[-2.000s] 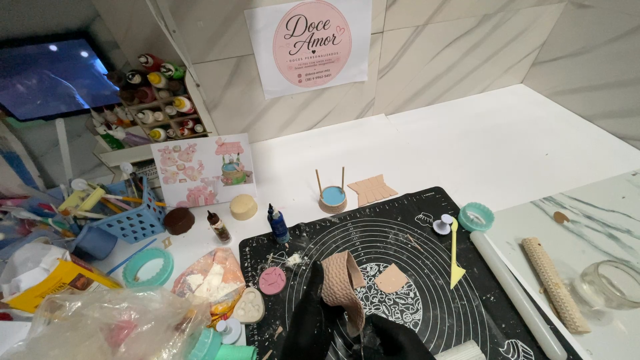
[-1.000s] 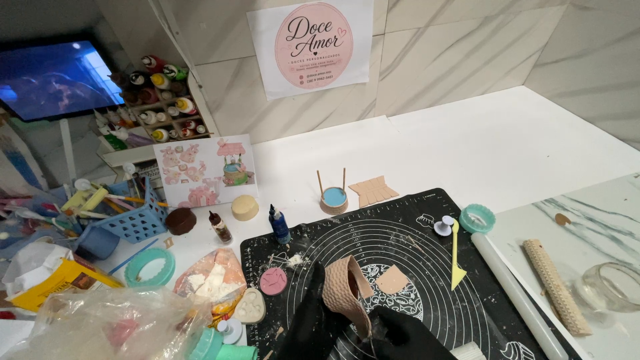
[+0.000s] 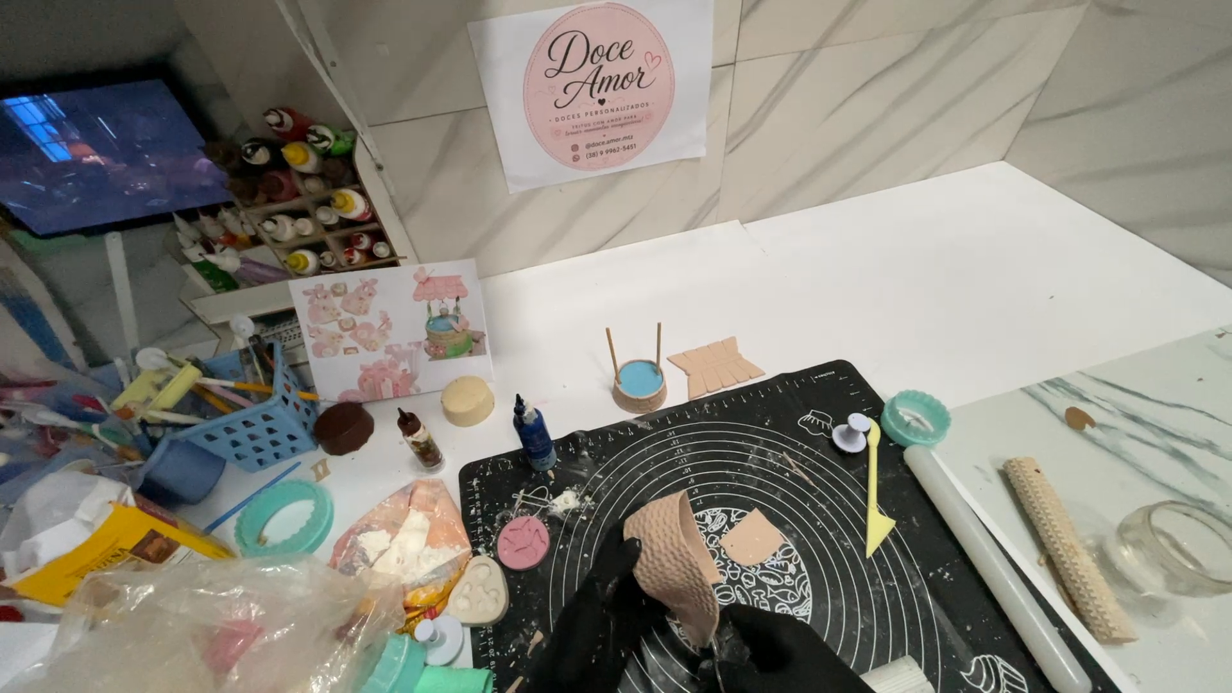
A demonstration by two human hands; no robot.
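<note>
Both hands wear black gloves. My left hand (image 3: 602, 602) holds the left side of a curved, textured band of beige modelling paste (image 3: 669, 553) above the black mat (image 3: 818, 616). My right hand (image 3: 775, 654) is at the band's lower end, with what looks like a thin tool, mostly hidden, near its fingers. Right of the band, a flat beige offcut (image 3: 753, 539) lies on the mat's printed centre. Behind the mat stands a small round well model (image 3: 640, 397) with a blue top and two upright sticks. Beside it lies a scored beige paste piece (image 3: 715, 367).
To the right are a yellow plastic modelling tool (image 3: 873, 491), a green round cutter (image 3: 915, 418), a white rolling pin (image 3: 996, 568), a textured roller (image 3: 1068, 549) and a glass jar (image 3: 1179, 547). Leftward are a blue bottle (image 3: 534, 435), a pink disc (image 3: 523, 543), a plastic bag (image 3: 192, 626) and a blue basket (image 3: 255, 409).
The beige band has tilted and its opening faces more to the right. My right hand has stayed near the band's lower end.
</note>
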